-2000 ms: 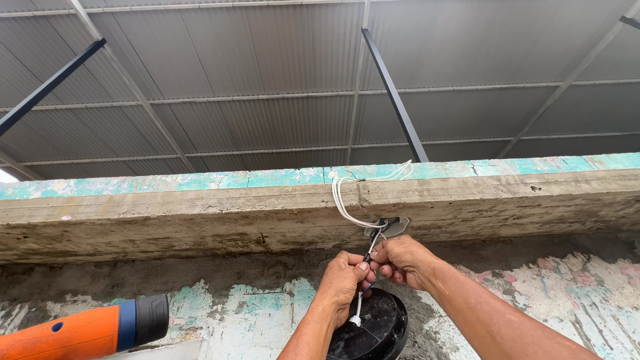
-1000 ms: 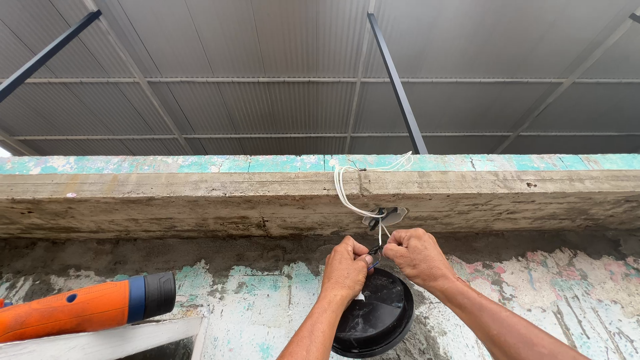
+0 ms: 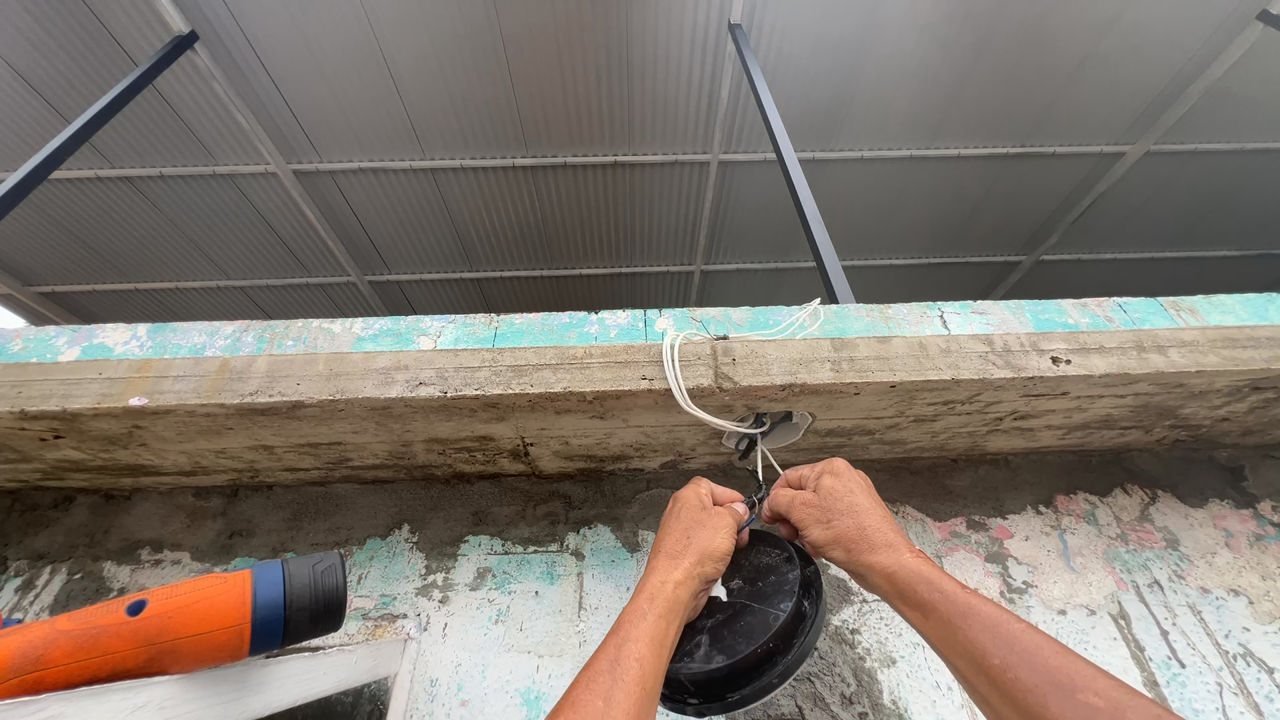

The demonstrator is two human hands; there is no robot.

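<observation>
My left hand (image 3: 697, 535) pinches thin wires (image 3: 756, 497), dark and blue ones among them, just above a round black lamp housing (image 3: 745, 625). Close beside it, my right hand (image 3: 832, 512) grips a white wire (image 3: 771, 459) at the same joint. White wires come down from an electrical box (image 3: 795, 430) set in the underside of the concrete beam. A loop of white cable (image 3: 680, 378) curves up from that box over the beam's face. The black housing hangs below my hands, partly behind my left wrist; the wire ends between my fingers are hidden.
The concrete beam (image 3: 350, 375) with a turquoise-painted top edge runs across the view. An orange and blue tool with a black end (image 3: 170, 625) lies lower left, above a white frame (image 3: 270, 685). Peeling painted wall lies below. Dark metal struts (image 3: 790, 165) rise to a corrugated roof (image 3: 560, 80).
The white strand hanging over the black housing two seconds ago no longer shows there. My right hand now holds a white wire coming down from the box. Both hands stay close together at the wires.
</observation>
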